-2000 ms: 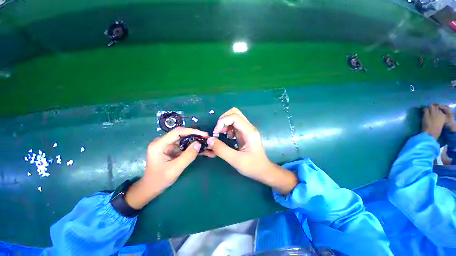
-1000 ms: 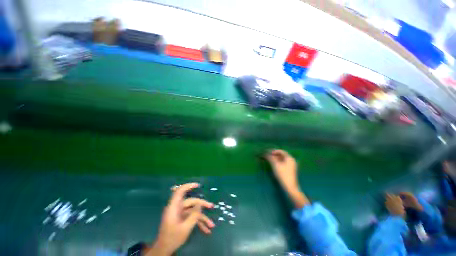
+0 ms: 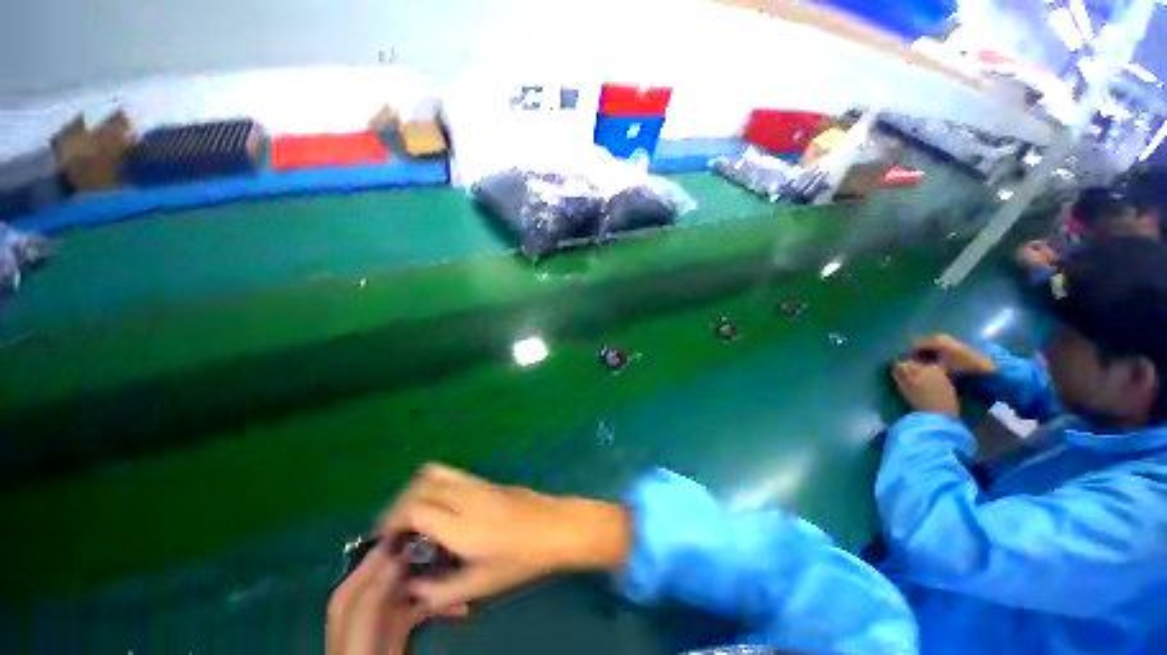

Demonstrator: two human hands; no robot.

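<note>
My right hand (image 3: 493, 531) reaches in from the right at the lower left of the view, its fingers bent around a round black unit (image 3: 420, 550) with a paler centre. My left hand (image 3: 371, 608) is at the bottom edge, partly cut off, its fingers against the same unit. The two hands touch and hide most of it. Whether another unit lies beneath them cannot be told.
Spaced black units lie on the green conveyor belt (image 3: 614, 360) beyond my hands. Dark bags (image 3: 563, 211), a red and blue bin (image 3: 631, 120), an orange-red tray (image 3: 326, 151) and cardboard boxes stand behind. A worker in a blue smock (image 3: 1024, 512) sits at the right.
The view has swung to the right and the neighbour shows more fully. My right hand has come back from over the belt to my left hand. The white pieces have left the view.
</note>
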